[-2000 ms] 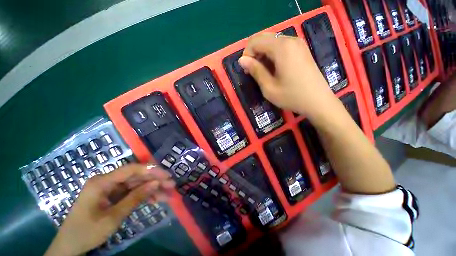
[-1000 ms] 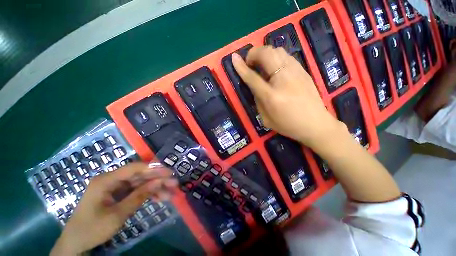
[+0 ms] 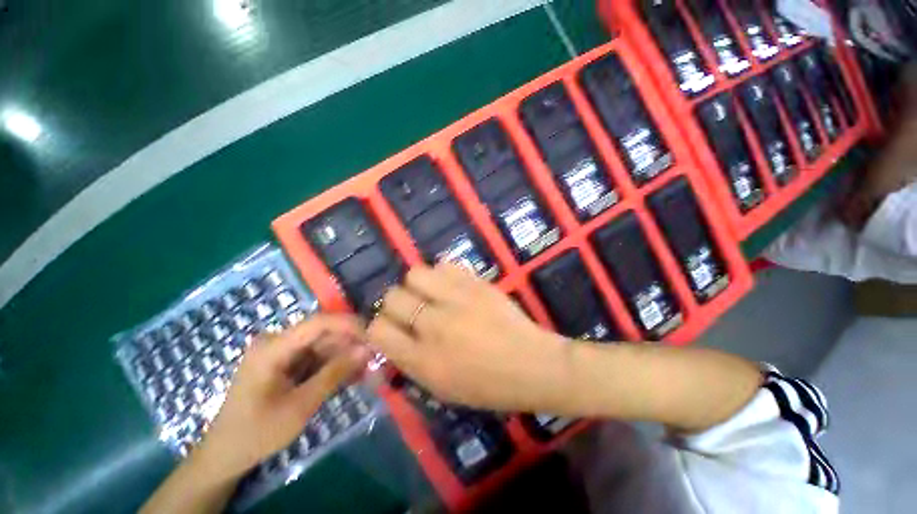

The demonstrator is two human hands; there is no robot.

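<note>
The red tray (image 3: 289, 233) holds black mobile phones (image 3: 503, 181) back side up in two rows. My left hand (image 3: 277, 387) is at the tray's left edge, its fingers pinching the end of a clear carrier sheet strip (image 3: 378, 363). My right hand (image 3: 457, 336) is over the left part of the tray, its fingertips close to my left fingers, covering most of the strip and parts of several phones. Whether its fingertips hold a piece cannot be seen. A larger clear sheet with rows of dark die-cut pieces (image 3: 196, 346) lies left of the tray, partly under my left hand.
A second red tray of phones (image 3: 749, 223) adjoins on the right. Another person's arm and white sleeve (image 3: 890, 236) are at the right edge. The green bench (image 3: 216, 206) has a pale curved line (image 3: 241, 97) across the back.
My right hand has moved from a back-row phone down and left to the strip by my left hand. The view has shifted, with the trays and sheet appearing somewhat changed in position.
</note>
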